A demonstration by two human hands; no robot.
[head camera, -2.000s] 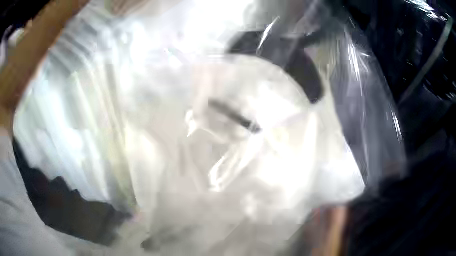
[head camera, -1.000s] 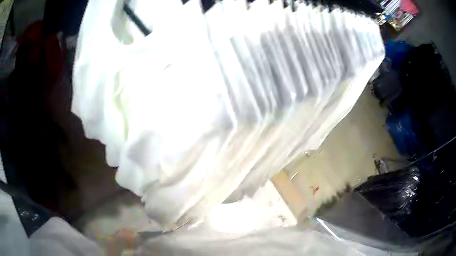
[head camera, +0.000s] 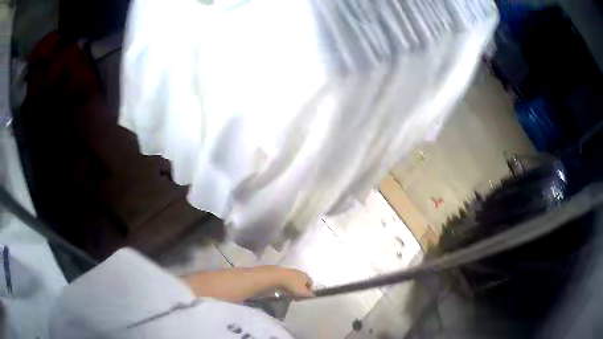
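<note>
A thick row of white shirts (head camera: 264,79) hangs in front of me, from the top edge down to the middle of the view. My left hand (head camera: 254,281) is low in the view, reaching in from the lower left out of a white sleeve (head camera: 125,291). Its fingers are closed at a long thin grey bar or strap (head camera: 423,266), which runs from them to the right edge. The image is blurred, so the exact hold is hard to see. My right hand is not in view.
Dark shiny wrapped goods (head camera: 529,205) lie at the right, with blue items (head camera: 535,119) above. Dark and red cloth (head camera: 56,73) is at the left. A bright tiled floor (head camera: 350,245) shows below the shirts, beside a tan strip (head camera: 403,205).
The close shirt and clear film of two seconds ago are out of view. The shirt row sits higher than one second ago. My left hand and the grey bar now show clearly.
</note>
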